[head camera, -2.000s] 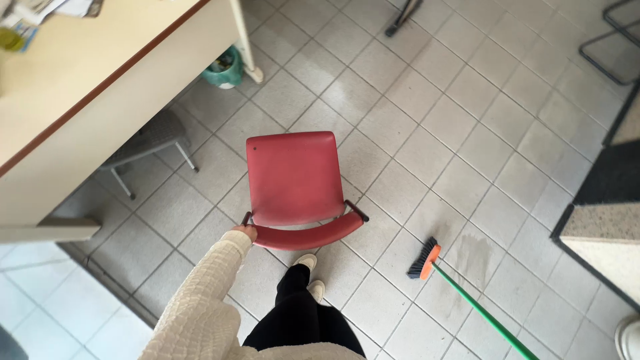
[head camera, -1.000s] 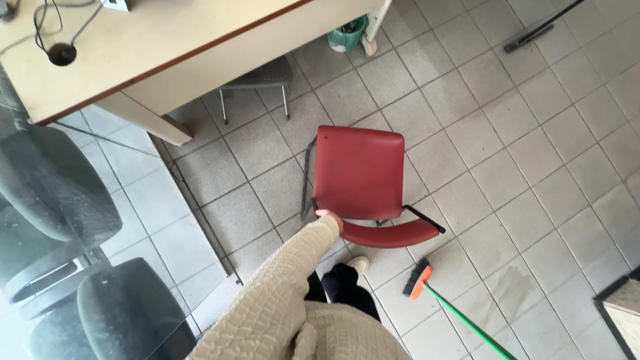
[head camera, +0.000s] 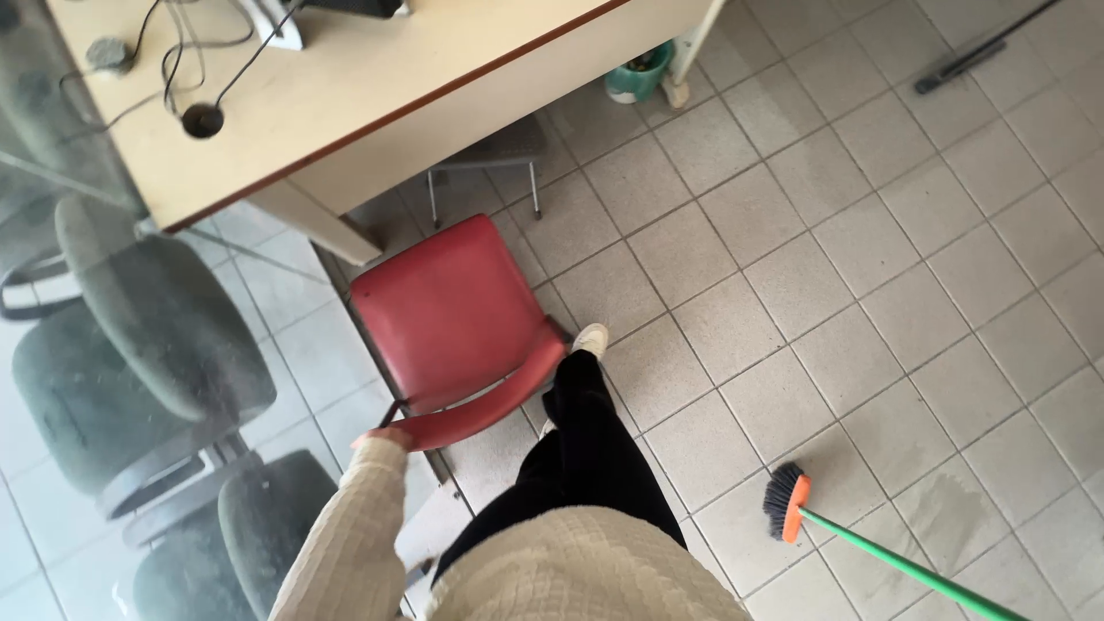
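My left hand (head camera: 385, 434) grips the left end of the backrest of a red padded chair (head camera: 453, 306), low in the middle-left of the view. The chair stands on the tiled floor beside a glass partition, its seat pointing up toward the desk. Most of my fingers are hidden by the sleeve and the backrest. My right hand is out of view. To the right of my legs, a broom (head camera: 795, 509) with an orange head, dark bristles and a green handle lies across the tiles.
A cream desk (head camera: 362, 95) with brown edging, cables and a cable hole spans the upper left. Under it are a dark stool (head camera: 496, 147) and a green bin (head camera: 640, 78). Grey office chairs (head camera: 164, 319) show through the glass. A dark pole-like tool (head camera: 962, 67) is at upper right.
The red chair, held by my left hand, has moved left across the floor, closer to the glass partition and the desk's leg. The view has shifted left and turned.
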